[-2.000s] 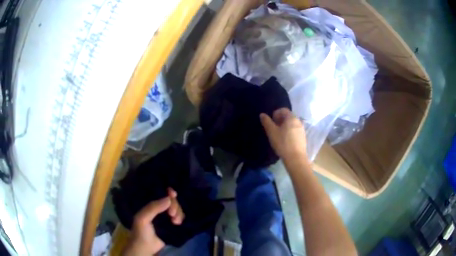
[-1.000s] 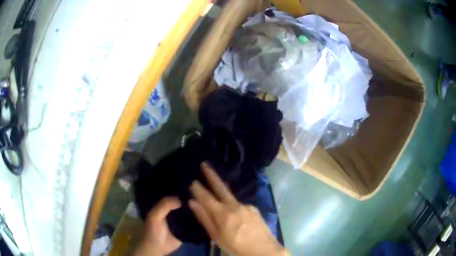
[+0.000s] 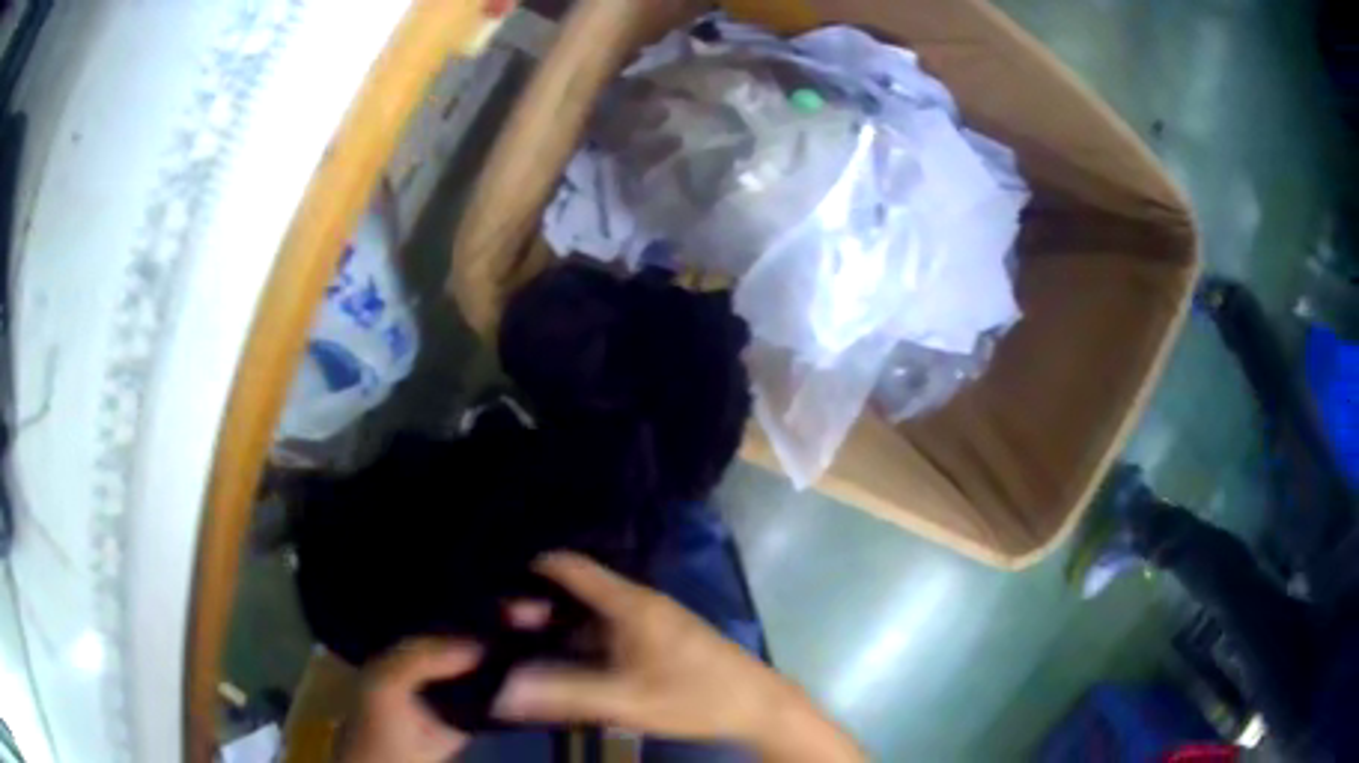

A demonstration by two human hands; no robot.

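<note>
A pile of black garment pieces (image 3: 432, 514) lies over my lap, and more black cloth (image 3: 634, 358) lies beyond it against the carton's near side. My left hand (image 3: 410, 693) is at the pile's lower edge, with the fingers bent against the cloth. My right hand (image 3: 634, 671) is beside it, thumb and fingers around a fold of the black cloth. Both hands are somewhat blurred, and some fingertips are lost against the dark cloth.
An open brown carton (image 3: 1103, 298) with clear plastic and white paper (image 3: 894, 254) stands ahead and right. The white table with a wooden edge (image 3: 268, 358) curves along the left. A printed plastic bag (image 3: 358, 336) is beneath it. A person's legs (image 3: 1207, 567) are at the right.
My right hand has come back from the far black cloth to the near pile, beside my left hand. The carton appears further left. A person's legs have come into view at the right.
</note>
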